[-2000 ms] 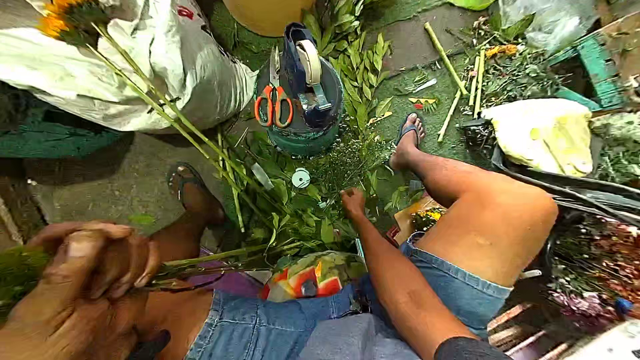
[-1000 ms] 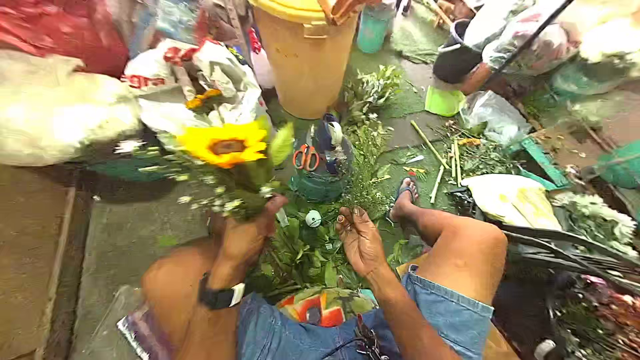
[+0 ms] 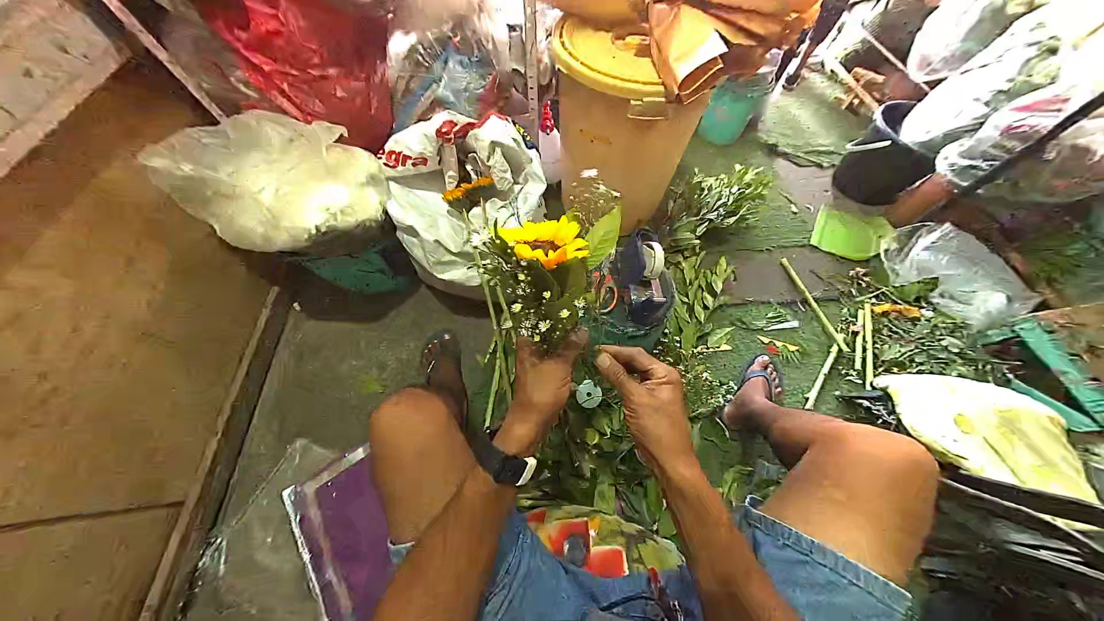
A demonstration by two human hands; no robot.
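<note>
My left hand (image 3: 548, 373) is closed around the stems of a small bouquet, which stands upright in front of me. The bouquet has a yellow sunflower (image 3: 547, 242), small white daisy-like flowers (image 3: 536, 326) and green leaves. Just right of it is my right hand (image 3: 642, 388), with thumb and forefinger brought together at the bouquet's lower side; whether something thin is between them cannot be told. Behind the bouquet, a tape dispenser with a white tape roll (image 3: 653, 259) rests on a dark green container (image 3: 634, 332), beside orange-handled scissors (image 3: 607, 293), partly hidden.
Leafy cuttings (image 3: 604, 448) cover the floor between my legs. Cut green stems (image 3: 815, 304) lie at right near a yellowish-white bundle (image 3: 987, 431). A lidded yellow bin (image 3: 617, 129) stands behind, with a white sack (image 3: 431, 216) left of it. At the upper right, part of another person's limb shows beside a dark bucket (image 3: 884, 159).
My right hand has moved from the leaves on the floor up beside the bouquet, its fingers drawn together since a second ago. The view has tilted up since the oldest frame.
</note>
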